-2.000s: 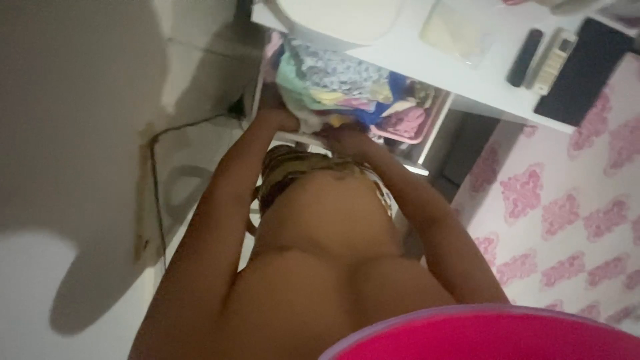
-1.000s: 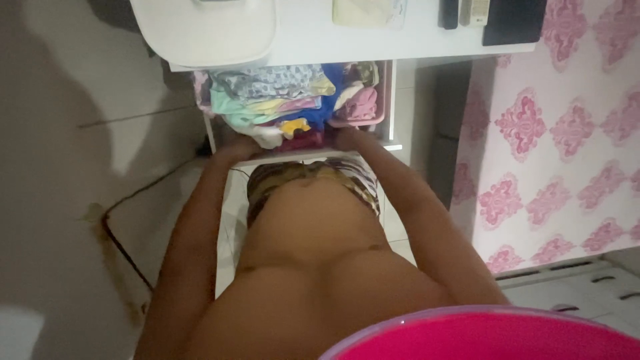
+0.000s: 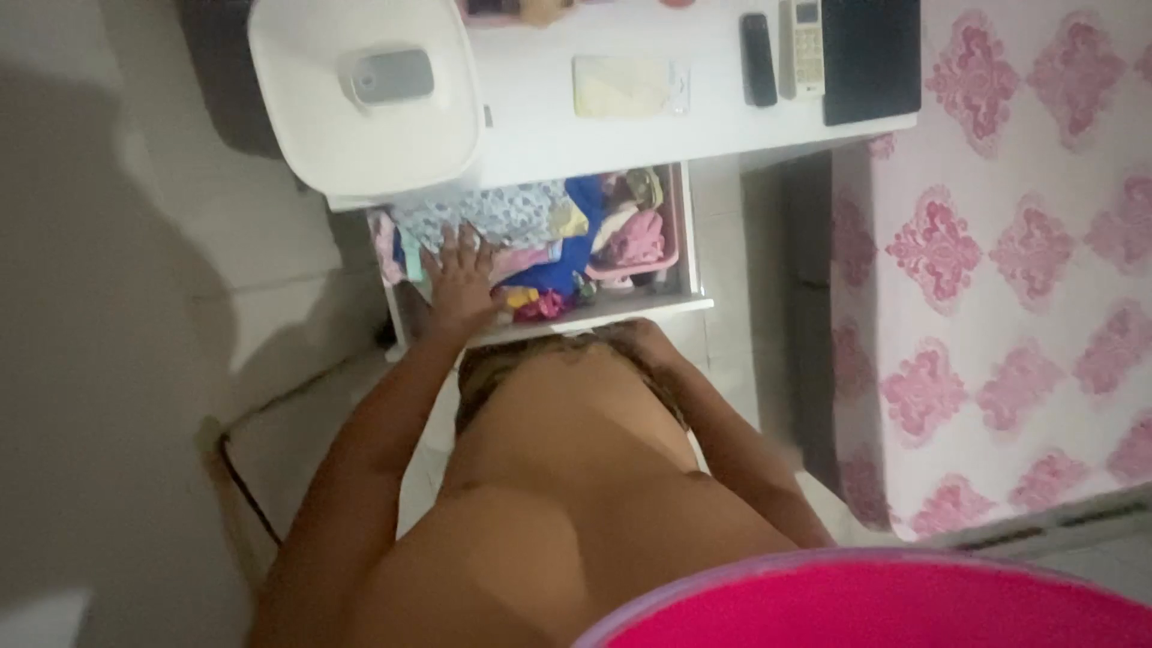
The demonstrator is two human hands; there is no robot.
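Note:
An open white drawer (image 3: 670,306) below a white tabletop holds folded and crumpled clothes. My left hand (image 3: 463,283) lies spread, palm down, on the clothes at the drawer's left side, beside a blue-and-white patterned cloth (image 3: 513,211). A blue cloth (image 3: 585,216) and a pink basket (image 3: 661,259) with pink cloth in it are further right. My right hand (image 3: 634,337) is at the outside of the drawer front, near the patterned garment (image 3: 486,382) at my waist; its fingers are partly hidden, so whether they grip anything cannot be told.
On the white tabletop (image 3: 540,144) are a white lidded container (image 3: 297,117), a clear packet (image 3: 621,87), a black remote control (image 3: 759,58), a pale remote control (image 3: 804,49) and a black flat panel (image 3: 871,63). A pink-patterned cover (image 3: 990,297) lies at right. A cable (image 3: 247,486) runs at left.
My left hand has moved from the drawer's front edge farther in, onto the clothes. My right hand has come out of the drawer to its front.

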